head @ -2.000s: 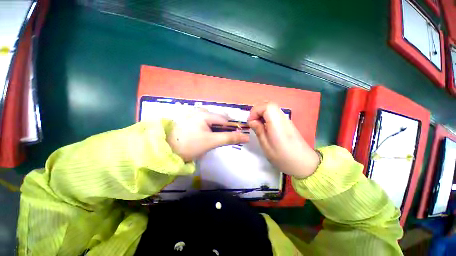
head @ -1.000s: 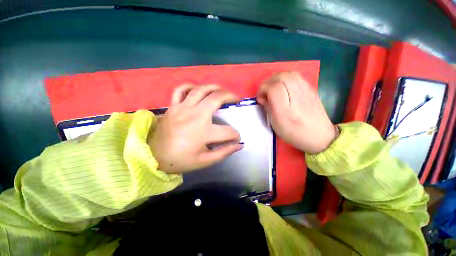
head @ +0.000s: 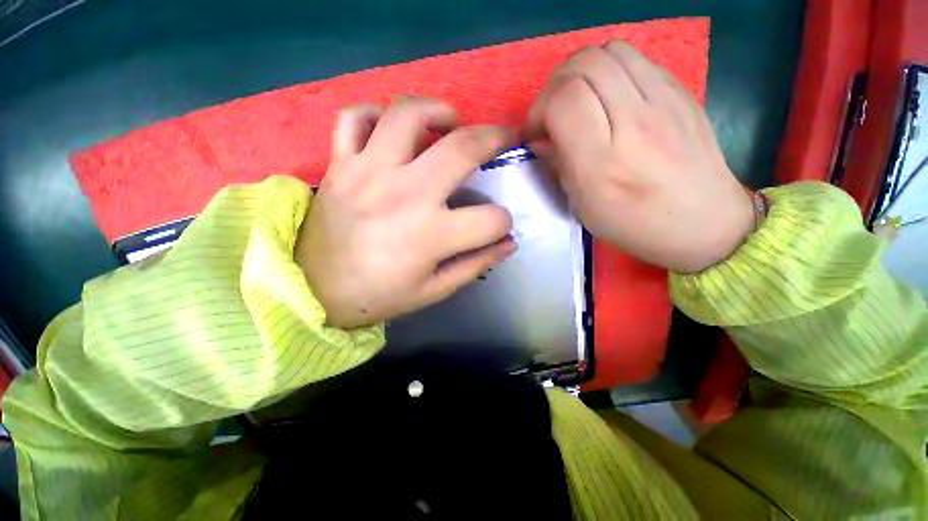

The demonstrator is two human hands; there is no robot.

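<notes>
A flat silvery-grey display module (head: 478,315) with a thin dark frame lies on a red foam pad (head: 234,132). My left hand (head: 397,219) is over the module, its index fingertip at the far frame edge and thumb and other fingers spread; a small dark piece or mark shows near its lower fingertips. My right hand (head: 636,163) is bent over the far right corner of the frame, fingertips pinched together at the edge. Whatever is between the right fingertips is hidden. My hands and sleeves cover much of the frame's left and far edges.
The pads lie on a dark green bench (head: 305,41). At the right stand more red pads (head: 839,61) with a dark-edged unit between them and a white-faced module (head: 909,193) with a dark cable. My black-capped head or clothing covers the near middle.
The view has moved closer over the module. Earlier both hands were above its middle, fingertips together around a small thin piece; now they are at the far frame edge and corner.
</notes>
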